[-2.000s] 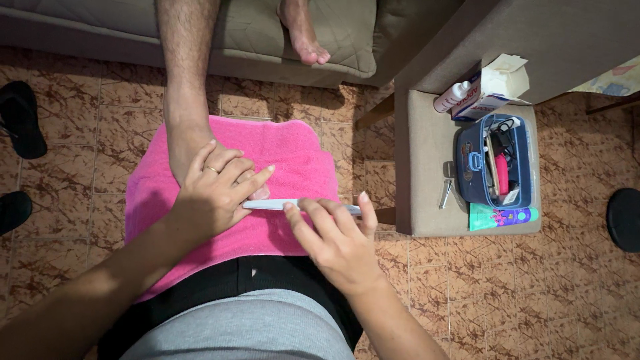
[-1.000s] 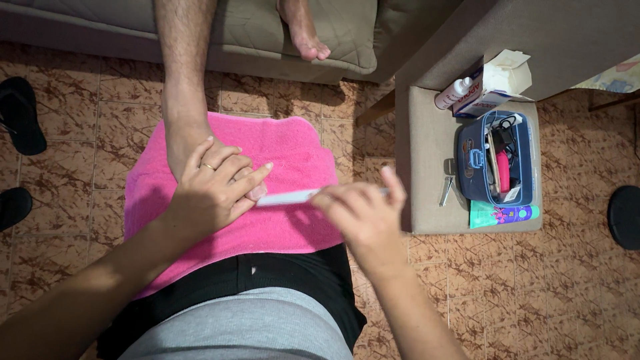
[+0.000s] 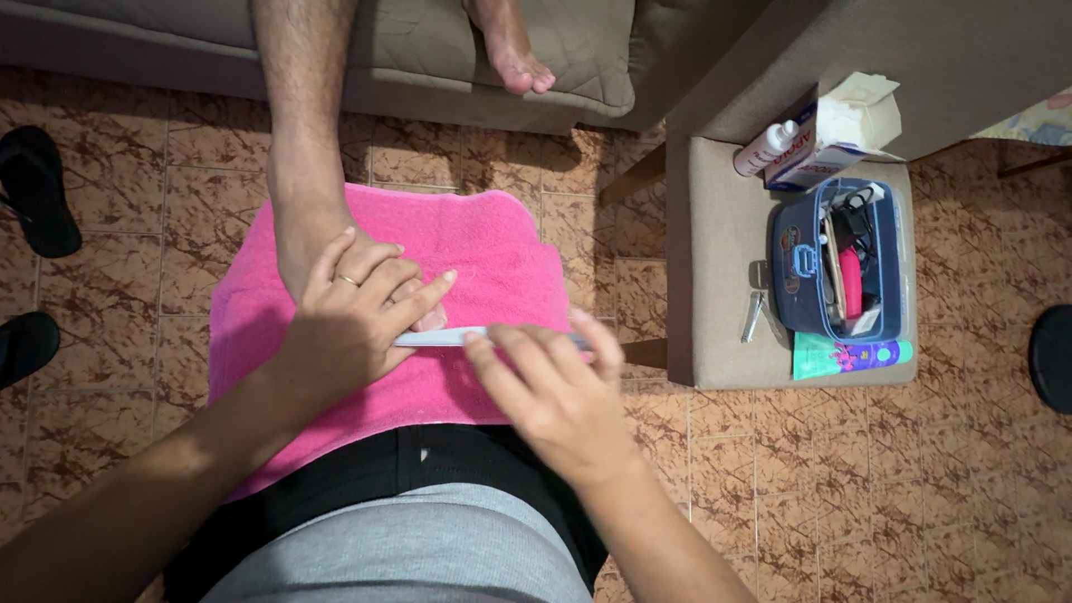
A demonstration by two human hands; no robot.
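Another person's bare foot (image 3: 314,222) rests on a pink towel (image 3: 502,243) spread over my lap. My left hand (image 3: 360,306), with a ring on one finger, is closed over the front of that foot and its toes. A pale nail file (image 3: 440,337) lies across the toe tips, its left end close to the big toe. My right hand (image 3: 553,377) grips the file's other end between thumb and fingers, slightly blurred. Whether the file touches the nail cannot be told. The person's other foot (image 3: 512,59) hangs at the sofa's edge.
At the right, a beige chair seat (image 3: 720,260) holds a blue plastic box (image 3: 791,268) of tools, a nail clipper (image 3: 753,316), a green and purple tube (image 3: 850,356), a bottle (image 3: 764,151) and an open carton (image 3: 846,121). Black flip-flops (image 3: 38,193) lie on the tiled floor at left.
My right hand and the file moved right, then back left. My left hand has stayed on the foot.
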